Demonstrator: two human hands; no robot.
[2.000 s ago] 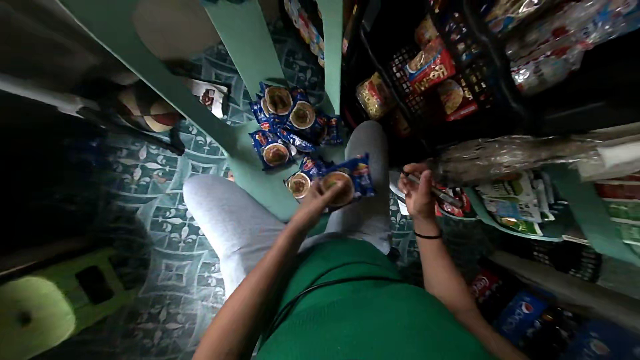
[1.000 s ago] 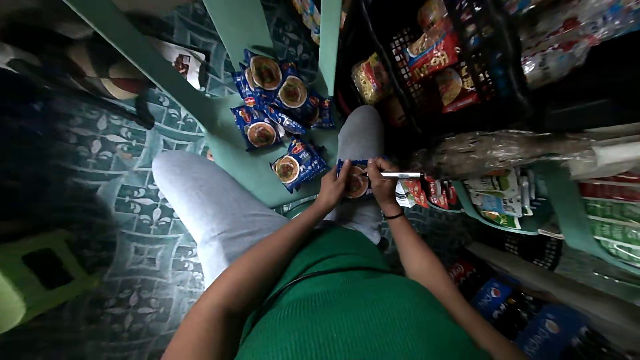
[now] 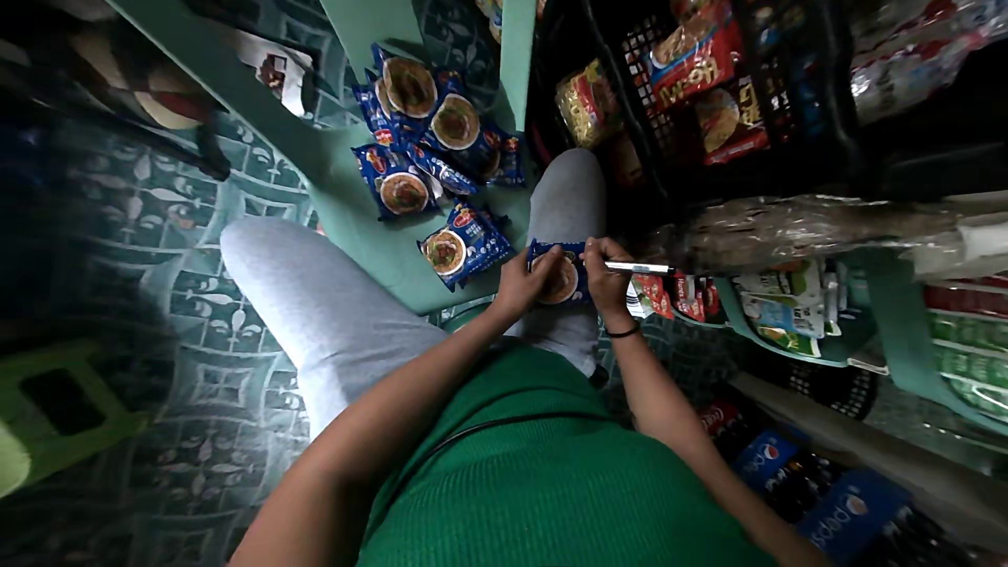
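Observation:
My left hand [image 3: 524, 285] grips the left side of a blue instant noodle packet [image 3: 560, 285], which rests over my right thigh. My right hand [image 3: 606, 276] holds a white marker pen [image 3: 639, 268] with a dark end pointing right; its fingers are at the packet's upper right edge. The pen's writing end is hidden by the fingers. Left of my left hand, another blue noodle packet [image 3: 466, 244] lies on the green wooden bench [image 3: 346, 228]. Several more blue packets [image 3: 409, 87] are heaped farther up on that bench.
A black plastic basket [image 3: 646, 94] with red and yellow noodle packs stands at the upper right. Green shelving [image 3: 906, 331] holds sachets at the right. Bottled soft drink packs [image 3: 854, 504] lie at lower right. A lime-green plastic stool [image 3: 71, 409] stands at far left on the patterned floor.
Two seconds ago my left hand held a packet above the bench and my right hand was apart from it. Now both hands are together at a packet over my right thigh.

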